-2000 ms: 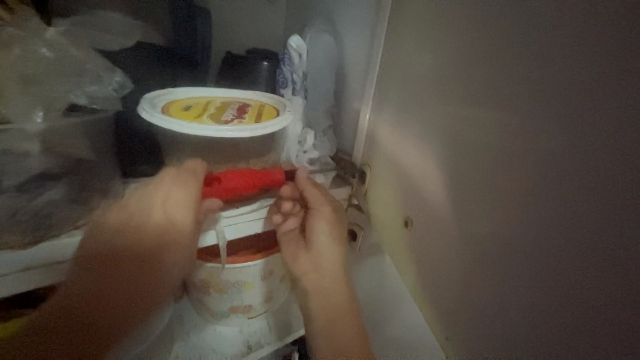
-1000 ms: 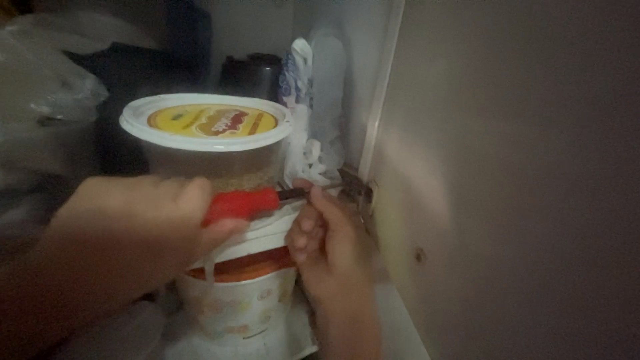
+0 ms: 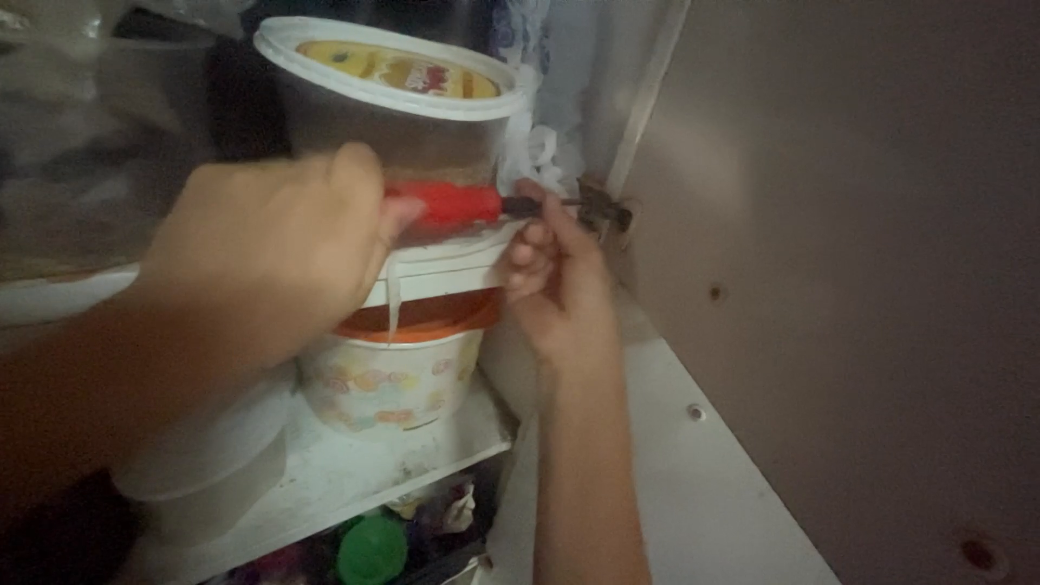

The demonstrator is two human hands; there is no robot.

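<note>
My left hand is closed around the red handle of a screwdriver, which lies roughly level and points right. With its thumb and fingertips, my right hand pinches the dark part of the screwdriver just ahead of the handle. The thin shaft reaches toward a metal cabinet hinge at the edge of the cabinet door. Whether the tip touches a screw cannot be seen. Both hands are in front of a shelf, and motion blurs the left one.
A lidded clear plastic tub stands on the upper shelf behind the hands, beside a white plastic bag. Below, a patterned white bucket and a pale container stand on the lower shelf. A green lid shows underneath.
The left hand stays on the red handle and the right hand on its front part. The view has shifted, showing more of the lower shelves.
</note>
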